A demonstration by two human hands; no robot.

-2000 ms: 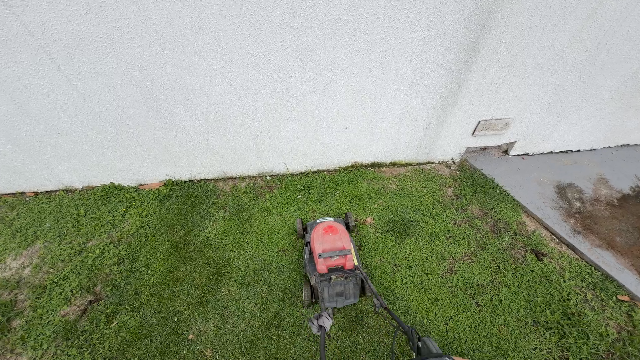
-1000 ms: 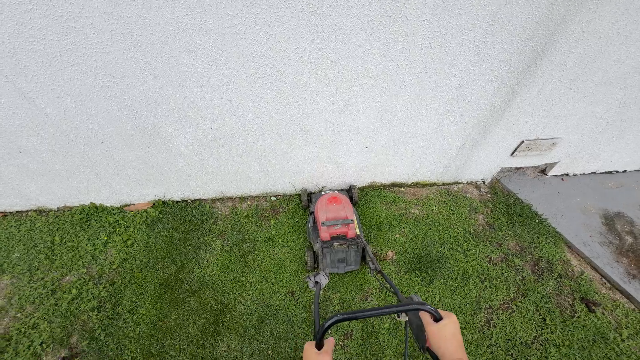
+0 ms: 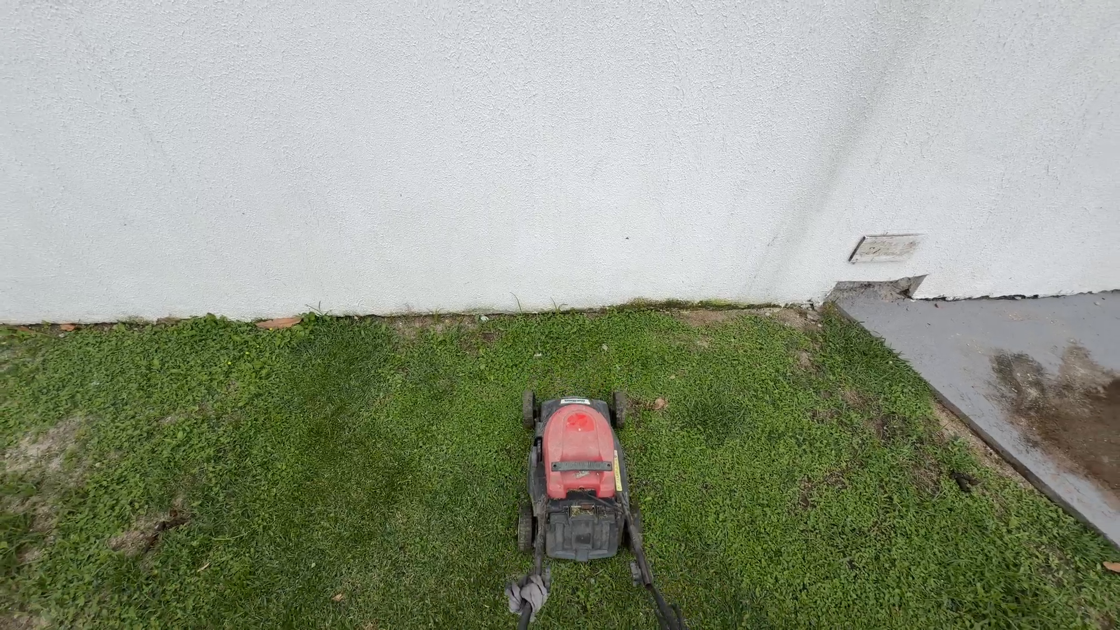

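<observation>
A red and black lawn mower stands on the grass, its front pointing at the white wall and some grass between the two. Its black handle tubes run down past the lower edge of the view, so the handlebar is hidden. A grey cloth is wrapped on the left tube. Neither my left hand nor my right hand shows in the frame.
A rough white wall crosses the whole top, with a small rectangular plate low on its right part. A grey concrete slab with brown stains borders the grass at the right.
The mower has moved back from the wall, which its front reached one second ago. Both hands, then on the handlebar, have passed out of view along with it.
</observation>
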